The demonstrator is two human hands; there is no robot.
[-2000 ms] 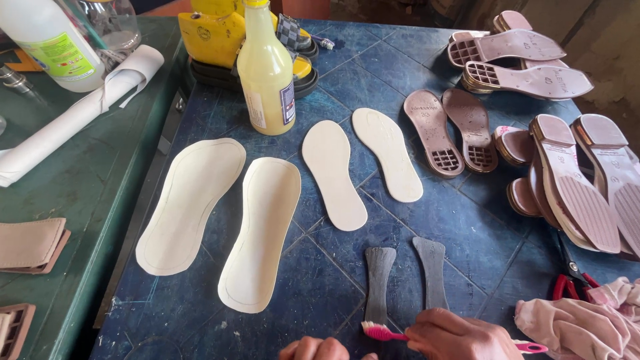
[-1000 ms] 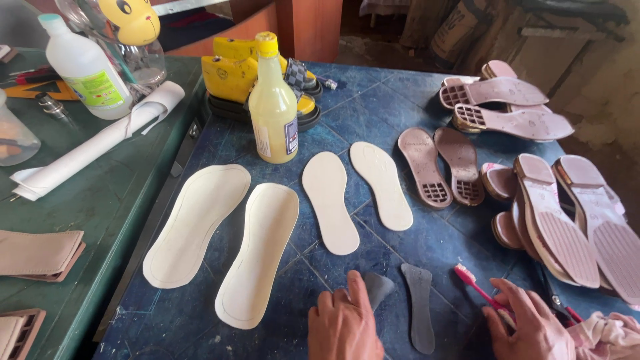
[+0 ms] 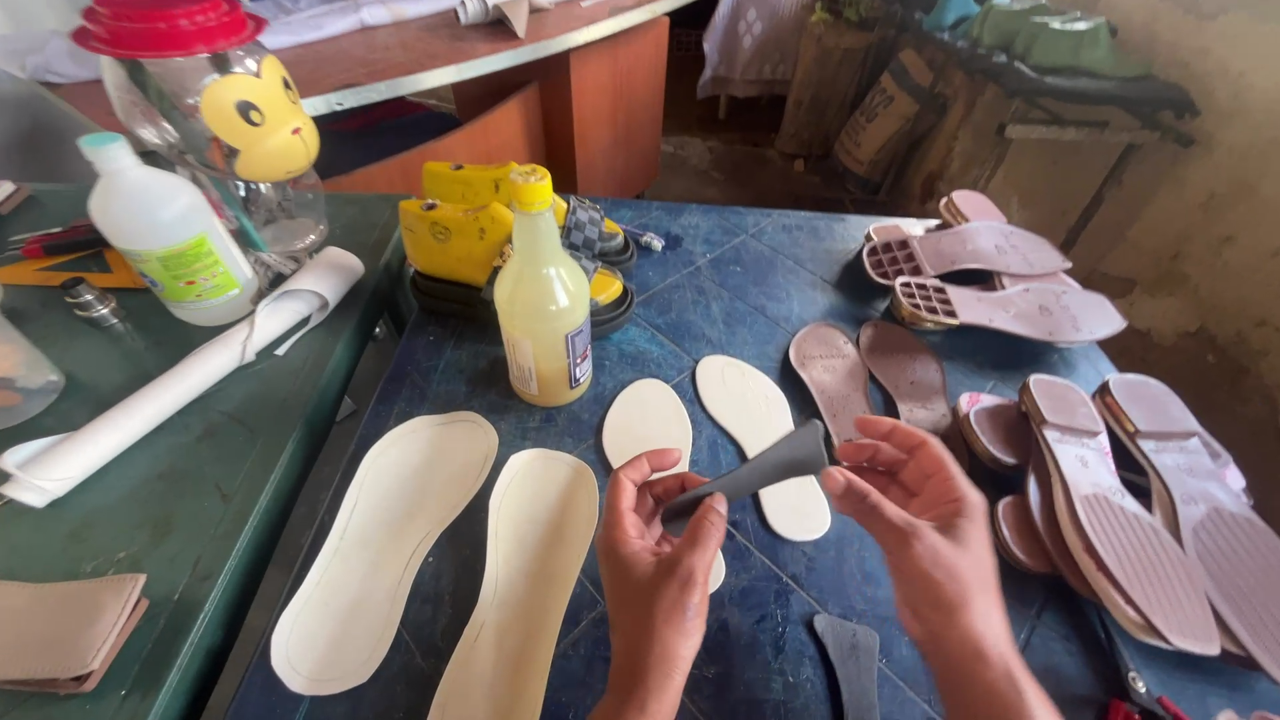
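Note:
My left hand [image 3: 665, 560] pinches one end of a dark grey shank-shaped strip [image 3: 765, 468], lifted above the blue table. My right hand [image 3: 915, 510] is at the strip's other end with the fingers apart; whether they touch it I cannot tell. A matching grey strip [image 3: 850, 655] lies on the table below. Behind my hands lie two smaller white insoles [image 3: 770, 420], one partly covered by my left hand. Left of them lie two larger cream insole pieces [image 3: 385, 550] with outlines drawn near their edges. Two brown soles [image 3: 830, 370] lie beyond my right hand.
A bottle of yellowish liquid [image 3: 545, 310] stands in front of yellow shoe lasts [image 3: 455, 235] with sandals. Pinkish heeled soles [image 3: 1110, 510] are piled at right, near red-handled pliers [image 3: 1135, 685]. The green table [image 3: 290, 440] at left holds a paper roll [image 3: 190, 380], a white bottle and a jar.
One grey strip that lay on the table is now raised in my left hand. My right hand has left the pink brush and come up beside the strip. The view has tilted up.

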